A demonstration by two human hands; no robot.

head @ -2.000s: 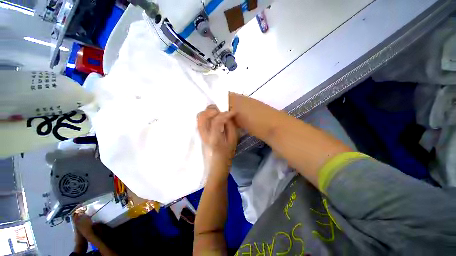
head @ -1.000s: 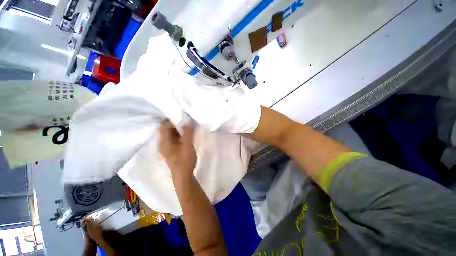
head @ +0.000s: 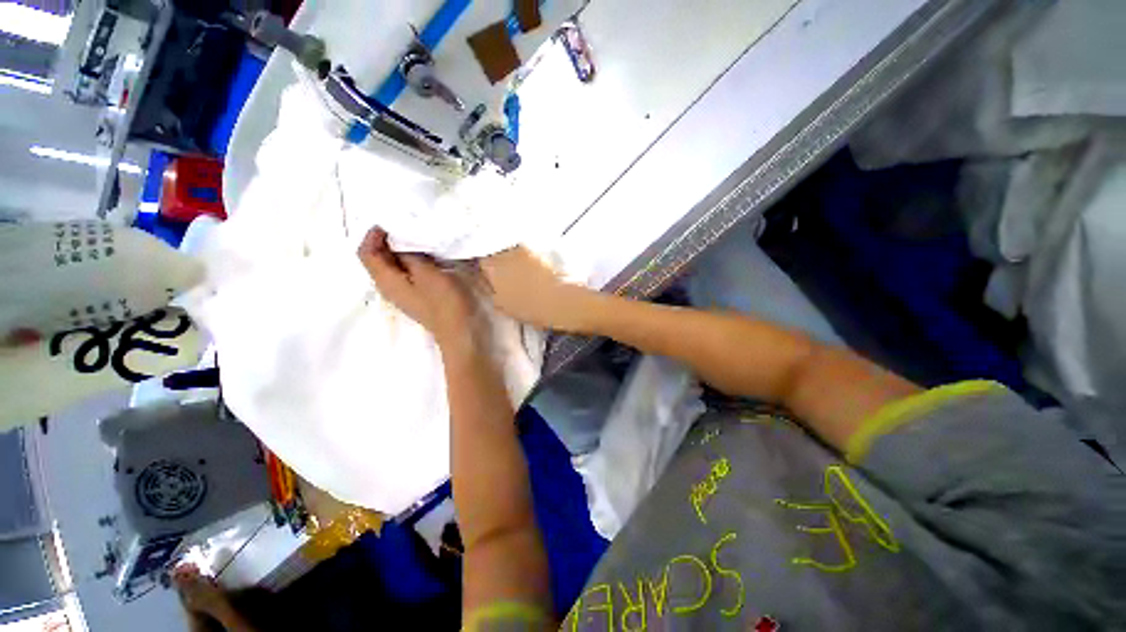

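A white garment [head: 333, 358], partly overexposed, covers the machine bed and hangs over the table's front edge. My left hand [head: 417, 282] is on its middle, with thumb and fingertips closed on a fold. My right hand [head: 525, 282] lies just right of it, below the presser area; its fingers are hidden by cloth and by my left hand, so its grip cannot be told. The sewing machine head [head: 383, 117] stands above the hands, with a grey round knob [head: 498, 149] beside the cloth; the needle cannot be made out.
A large cream cone [head: 62, 309] with black handwriting is at the left. Below it are a grey vented machine [head: 167, 475], orange-handled tools [head: 284, 488] and shiny brown tape [head: 340, 531]. Another person's hand [head: 204, 593] is at bottom left. White garments [head: 1050, 235] heap at the right.
The cloth my left hand lifted and folded a second ago now lies flatter over the bed. My right hand has come back from under the cloth, close to my left. The view has shifted.
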